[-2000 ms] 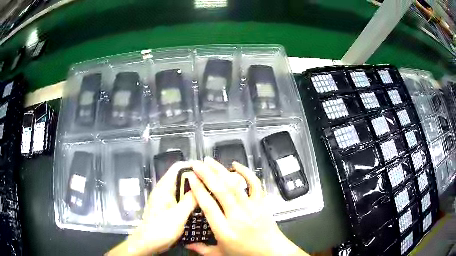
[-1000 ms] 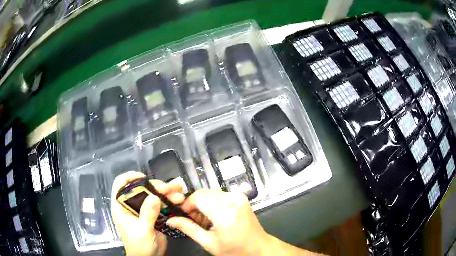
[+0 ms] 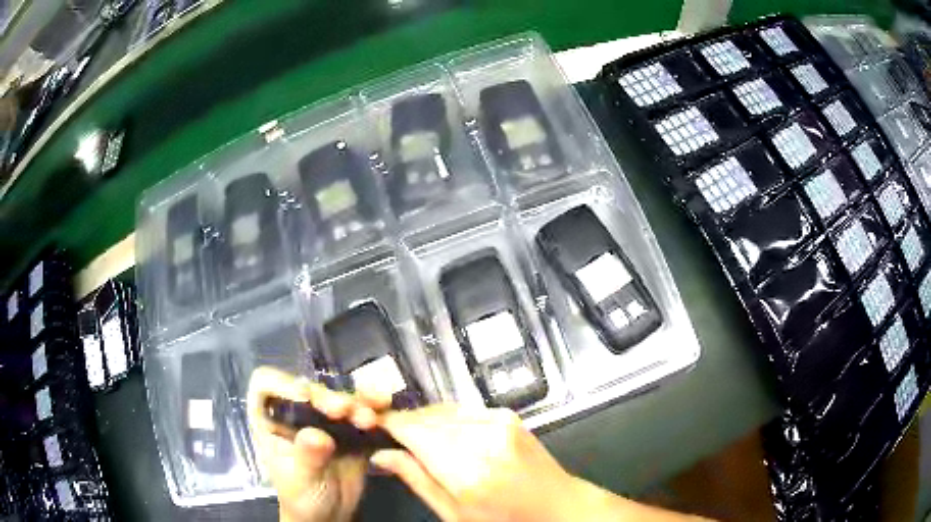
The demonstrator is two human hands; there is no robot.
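Note:
A black handset [image 3: 342, 428] is held edge-on between both hands over the front left part of the clear blister tray [image 3: 679, 357]. My left hand [image 3: 306, 449] grips its left end, with the thumb below and fingers above. My right hand [image 3: 470, 449] holds its right end. The handset's screen and keys do not show. The clear tray holds black phone-shaped parts with pale labels in two rows, such as the back housing [image 3: 572, 250] at the right of the near row. My hands hide the tray's front edge in part.
A black blister tray [image 3: 755, 306] with pale keypad grids stands at the right, another clear tray beyond it. Another black tray [image 3: 77, 408] is at the left, with silver-white pieces [image 3: 105, 342] beside it. The green conveyor belt [image 3: 255, 87] crosses behind. Something brown lies below the bench edge.
The handset, earlier upright and then slanted with its screen showing, is now turned edge-on. Both hands have moved left from the front middle and keep hold. The view has tilted.

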